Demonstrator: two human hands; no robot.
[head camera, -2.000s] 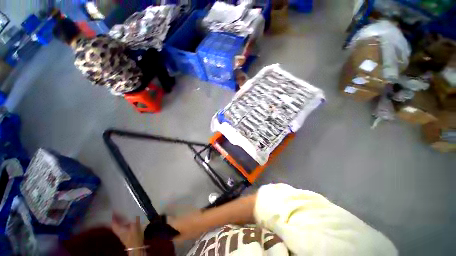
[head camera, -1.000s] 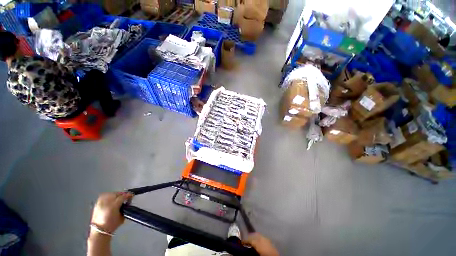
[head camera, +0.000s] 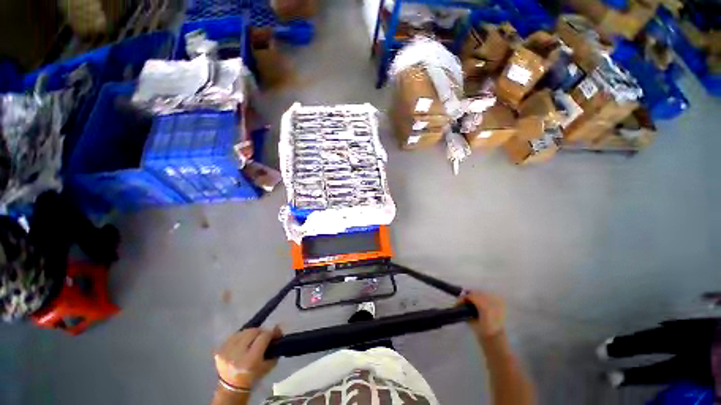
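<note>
A hand truck with an orange frame (head camera: 341, 259) stands in front of me. Its long black push handle (head camera: 371, 332) lies across the view near my body. My left hand (head camera: 246, 355) grips the handle's left end. My right hand (head camera: 484, 310) grips its right end and is slightly blurred. A filled crate with white lining (head camera: 348, 219) sits on the truck. Rows of small silvery-grey pieces (head camera: 336, 158) cover its top. A bit of blue rim shows at the crate's near left corner.
Blue crates (head camera: 194, 154) with newspaper on top stand at the left. A person sits on a red stool (head camera: 83, 297) at the lower left. Cardboard boxes (head camera: 494, 123) are piled at the upper right. Another person's legs (head camera: 660, 352) show at the lower right.
Both hands are now at the handle's two ends. The truck has swung round to point straight ahead. The view has turned, and the blue crates stand closer on the left.
</note>
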